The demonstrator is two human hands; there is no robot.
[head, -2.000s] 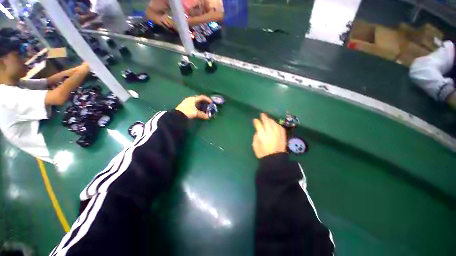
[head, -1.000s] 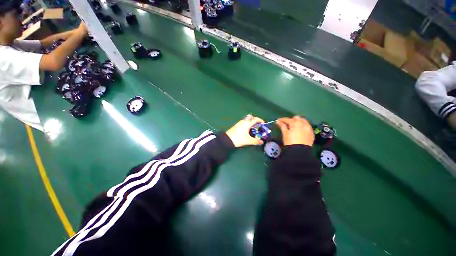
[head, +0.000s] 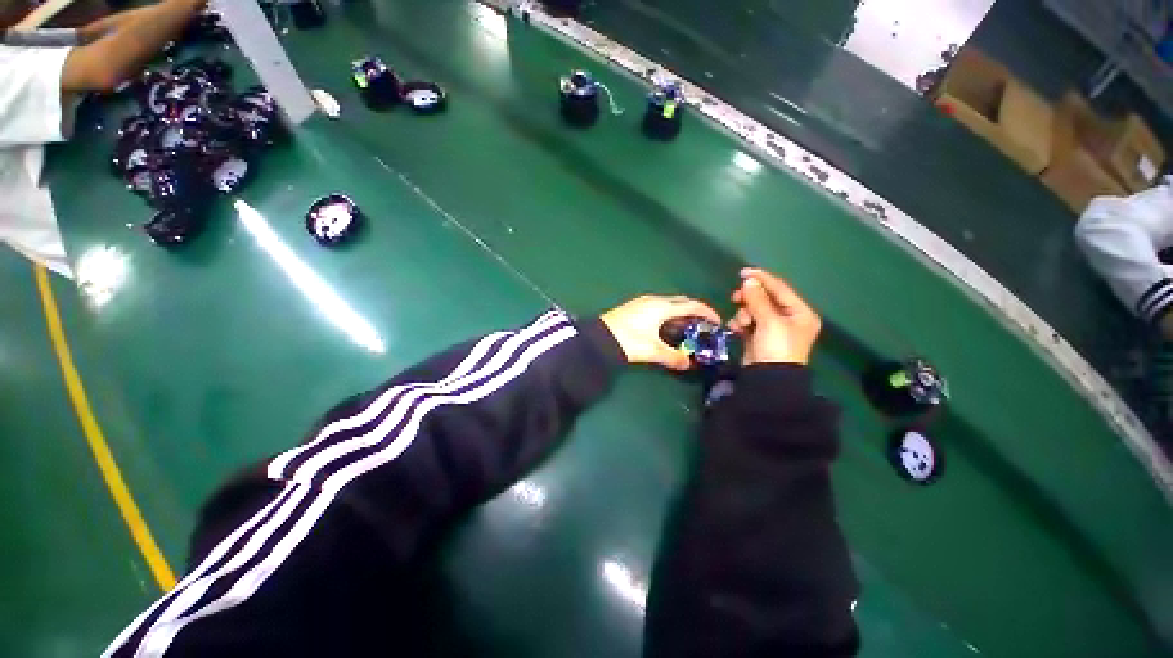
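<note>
My left hand (head: 656, 330) holds a small black speaker housing from its left side. The housing's open end, with a circuit board (head: 706, 342) showing bluish specks, faces up. A disc (head: 720, 391) lies just below it, partly hidden by my right sleeve. My right hand (head: 776, 316) is at the board's right side with thumb and fingertips pinched together; whether a thin wire is between them is too small to tell. To the right, another black housing (head: 888, 386) has its board facing right, with a white-faced, black-rimmed disc (head: 916, 455) below it.
A pile of black units (head: 193, 142) is at the upper left beside a grey post (head: 266, 58) and a person's arm. A single disc (head: 335, 220) lies nearer. Several units stand along the worn rail (head: 823, 161). Boxes (head: 997, 109) and a person's sleeve are beyond it.
The view has shifted, and the right-hand unit and disc sit farther right. My left hand still holds its housing. My right hand has turned more upright, its fingertips pinched beside the board.
</note>
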